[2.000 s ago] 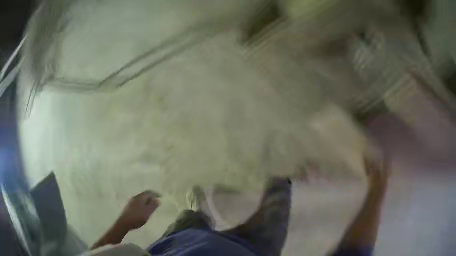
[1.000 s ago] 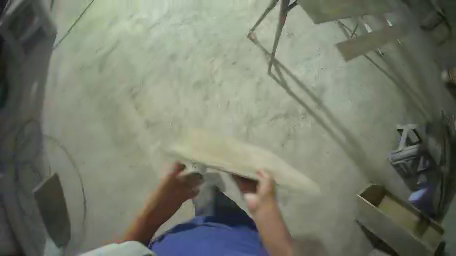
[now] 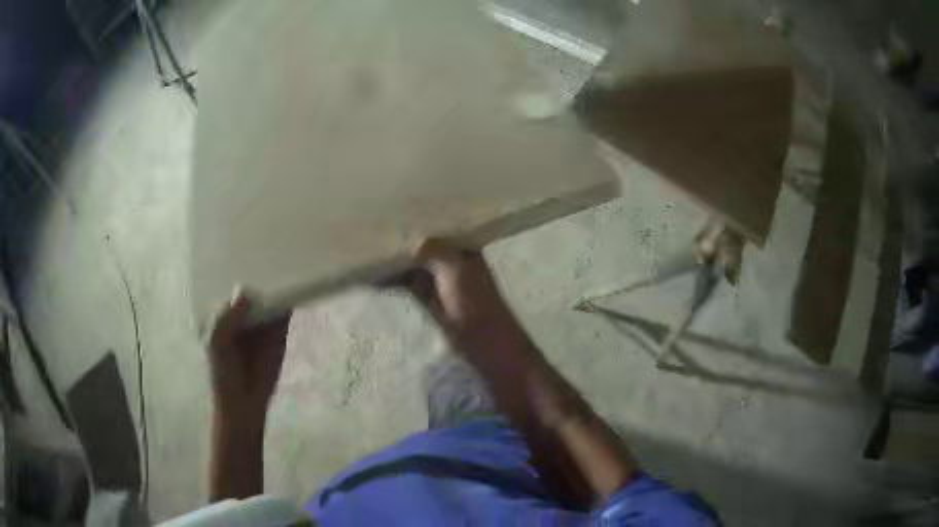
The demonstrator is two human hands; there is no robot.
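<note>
A large flat beige-tan panel (image 3: 360, 154) fills the upper middle, raised above the floor, with its thin near edge tilted up toward the right. My left hand (image 3: 245, 345) grips its near left corner, the thumb on top. My right hand (image 3: 453, 278) grips the near edge right of its middle, with the fingers partly hidden under the panel. Both hands look bare. The panel's far edge is blurred.
At the right a brown panel (image 3: 710, 134) rests above a stand (image 3: 705, 283) with splayed legs on the stained floor. Long brown boards (image 3: 829, 247) lie farther right. A grey board (image 3: 106, 422) stands at the lower left, beside a thin dark cable (image 3: 134, 319).
The held panel has risen and now shows its broad face instead of a narrow, slanted view. Both hands have moved up and left. The view has turned, bringing the brown panel and stand nearer.
</note>
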